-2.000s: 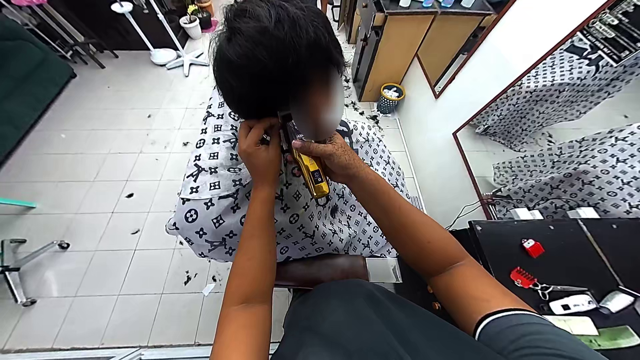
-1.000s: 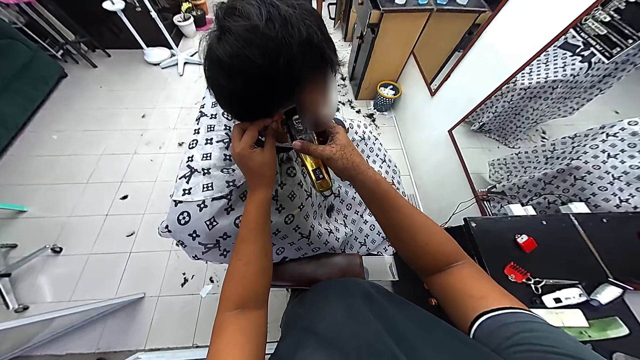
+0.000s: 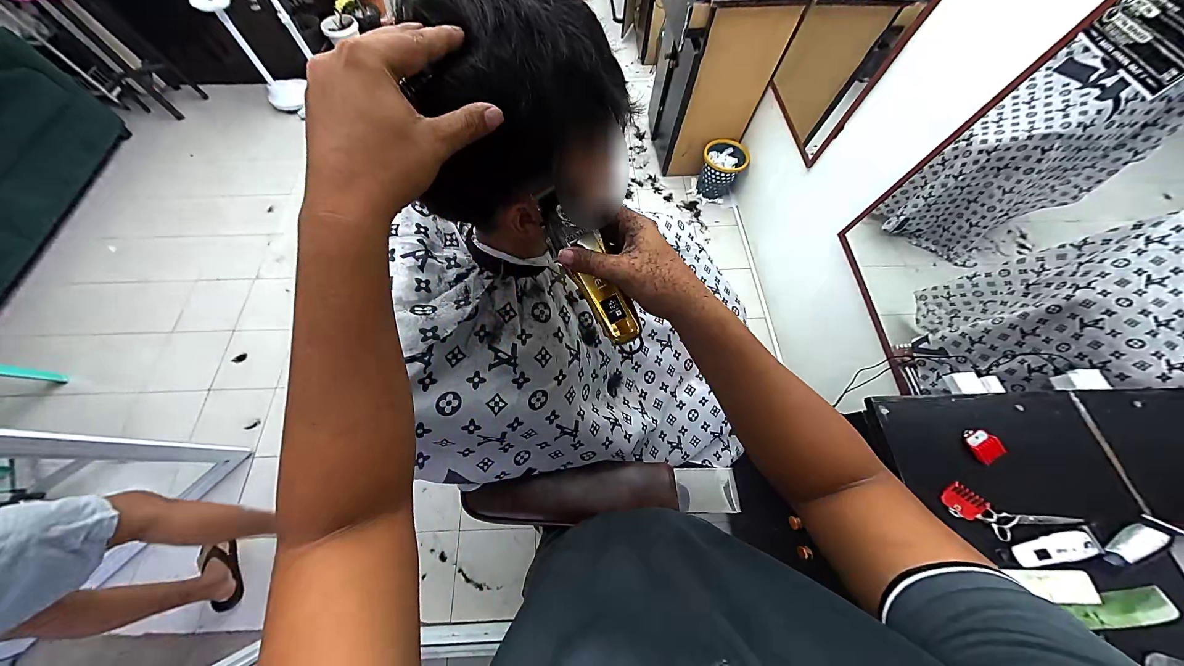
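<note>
A seated person with dark hair point(image 3: 527, 83) wears a white cape with a black pattern point(image 3: 518, 370). My left hand point(image 3: 375, 111) rests on the back of the head, its thumb and fingers spread over the hair, holding no tool. My right hand point(image 3: 643, 264) grips a gold hair clipper point(image 3: 606, 301), its thumb on the near side. The clipper's head end points up beside the face, in front of the ear point(image 3: 523, 222); whether its blade touches the hair cannot be made out.
A black counter point(image 3: 925, 416) at right holds a red clipper guard point(image 3: 965, 500), scissors point(image 3: 1027, 521) and a small red item point(image 3: 984, 447). A brown chair armrest point(image 3: 573, 493) lies before my legs. Another person's legs point(image 3: 176, 518) are at lower left. A wastebasket point(image 3: 721, 171) stands by the wall.
My left hand has moved from beside the ear up onto the back of the head. The clipper remains in my right hand. Another person's legs have come into view at lower left.
</note>
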